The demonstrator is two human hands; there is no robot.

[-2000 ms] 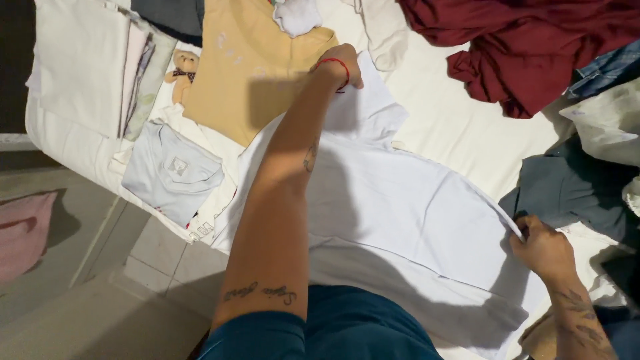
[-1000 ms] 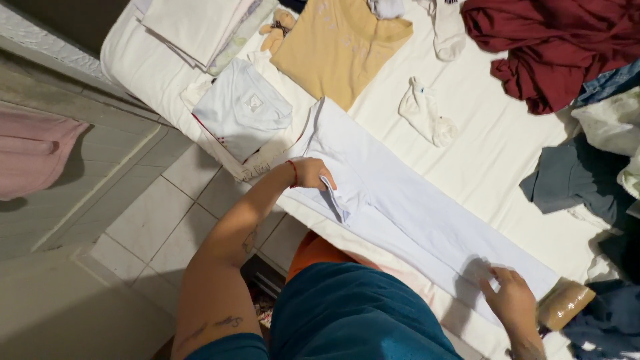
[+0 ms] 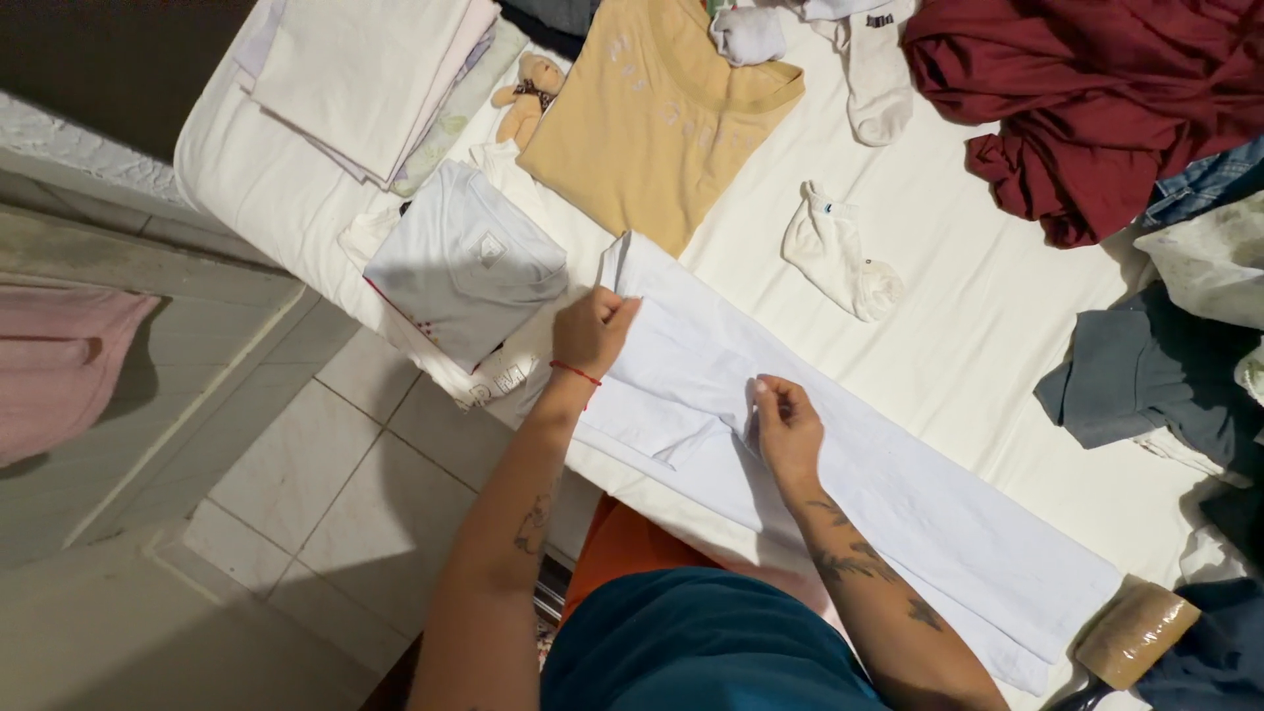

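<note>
A long white garment, folded lengthwise, lies diagonally over the near part of the bed. My left hand, with a red string bracelet at the wrist, pinches the garment near its upper left end. Over its middle, my right hand has its thumb and fingertips close together at a fold; whether cloth is between them is unclear. Just left of the garment is a folded light grey-blue shirt. Beyond it lies a folded mustard T-shirt, and a white sock rests on the sheet to the right.
Folded pale cloths and a small teddy bear lie at the upper left. A dark red cloth and dark grey clothing are heaped at the right. A brown roller touches the garment's far right end. Tiled floor shows below the bed's edge.
The white garment was spread wider two seconds ago and now lies as a narrower strip. My right hand has moved from its right end to its middle, and my left hand to its upper left end.
</note>
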